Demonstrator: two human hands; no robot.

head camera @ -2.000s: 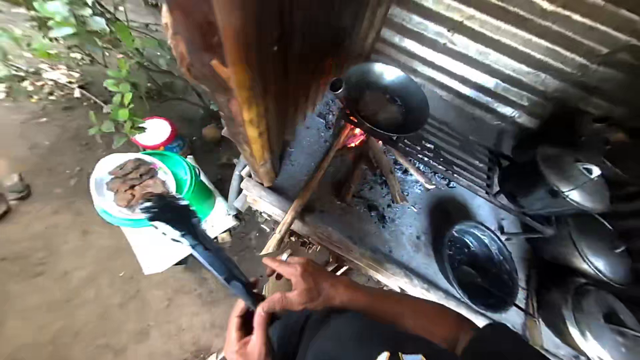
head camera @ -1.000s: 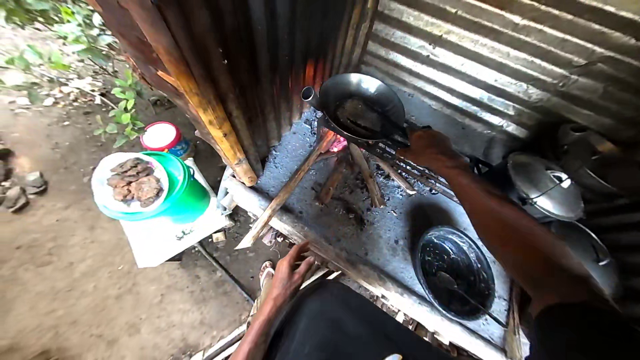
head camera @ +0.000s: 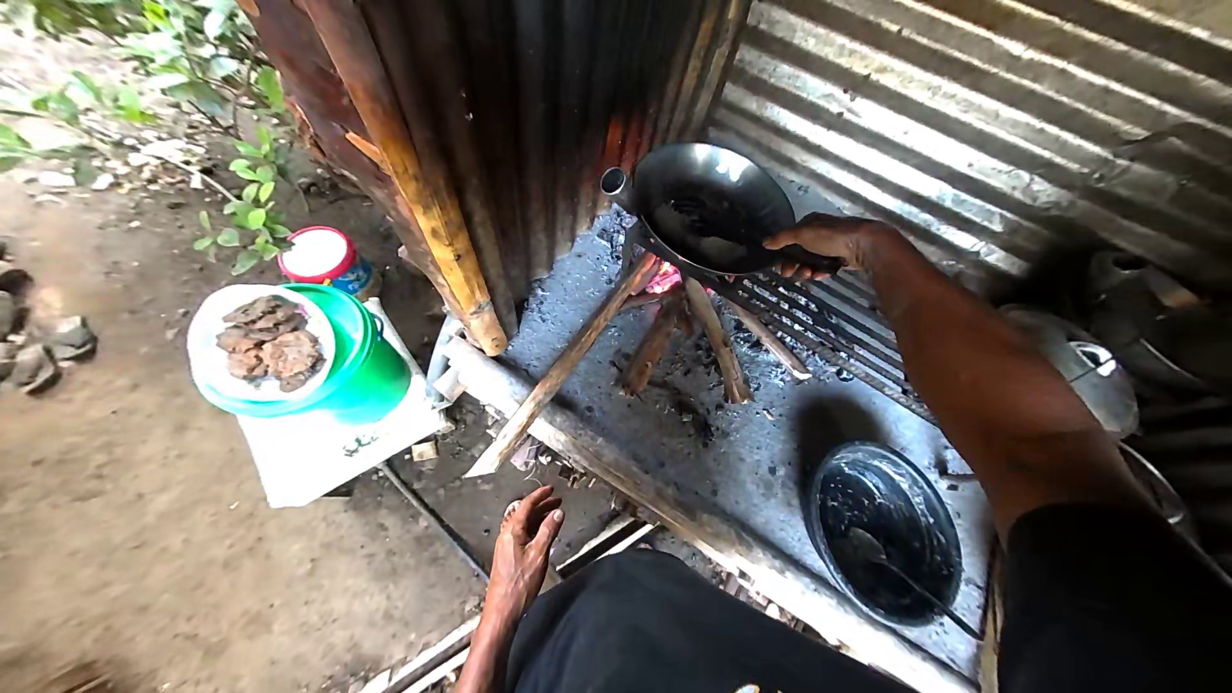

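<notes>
Over the glowing embers (head camera: 664, 277) sits a dark metal wok (head camera: 712, 202) with a hollow handle at its left. My right hand (head camera: 818, 246) reaches to the wok's right side, its fingers closed around a dark handle there; whether this belongs to the wok or to a utensil is unclear. My left hand (head camera: 529, 539) hangs low beside the hearth's log edge, fingers loosely apart and holding nothing. At the left, a white plate of brown flat food pieces (head camera: 271, 343) rests on a green bucket (head camera: 380, 371).
A black basin (head camera: 885, 534) with a ladle in it stands at the hearth's lower right. Firewood sticks (head camera: 568, 371) jut out from the fire beside a metal grate (head camera: 818, 332). Lidded pots (head camera: 1083, 371) stand at the right. A red-rimmed tub (head camera: 318, 253) is behind the bucket.
Two seconds ago both hands were low in front, at a dark brush-like thing; it is now out of sight. My right hand has moved up to the wok's right side, and my left is empty.
</notes>
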